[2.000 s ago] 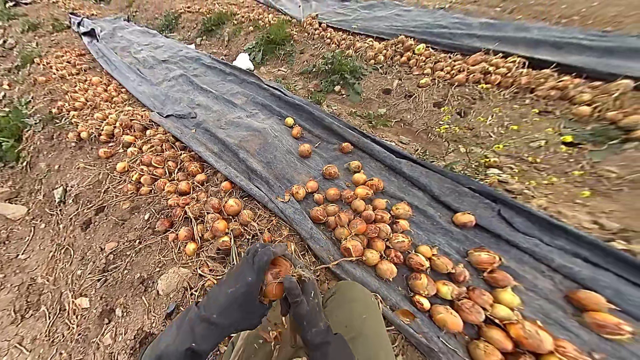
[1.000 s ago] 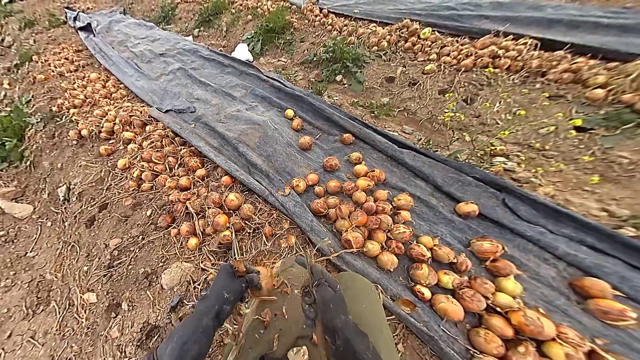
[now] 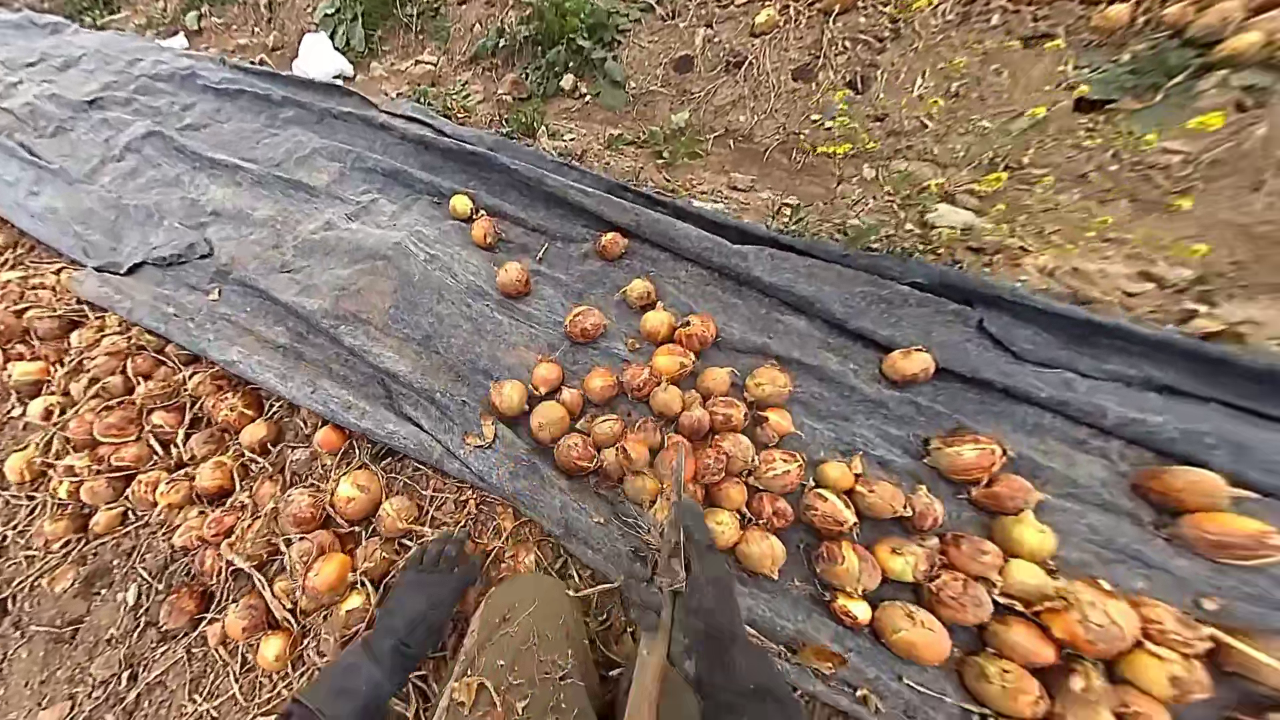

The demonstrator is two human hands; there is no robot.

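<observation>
My left hand (image 3: 435,580), in a dark glove, is low at the edge of the onions (image 3: 328,577) with dried roots and stems on the soil; what its fingers touch is hard to tell. My right hand (image 3: 700,570), also gloved, is at the near edge of the dark fabric sheet (image 3: 330,270), shut on a bladed tool (image 3: 650,640), perhaps shears, whose narrow tip points toward the loose onions (image 3: 690,425) lying on the sheet. My trousered knee (image 3: 530,640) is between the hands.
Larger onions (image 3: 1005,685) lie on the sheet at the lower right. Past its far edge are soil with weeds (image 3: 570,40), yellow flowers and a white scrap (image 3: 321,58). More onions (image 3: 1215,20) show at the top right.
My hands, together on an onion two seconds ago, are now apart. The left has reached toward the onions on the soil, and that onion is no longer seen between them. The view has shifted.
</observation>
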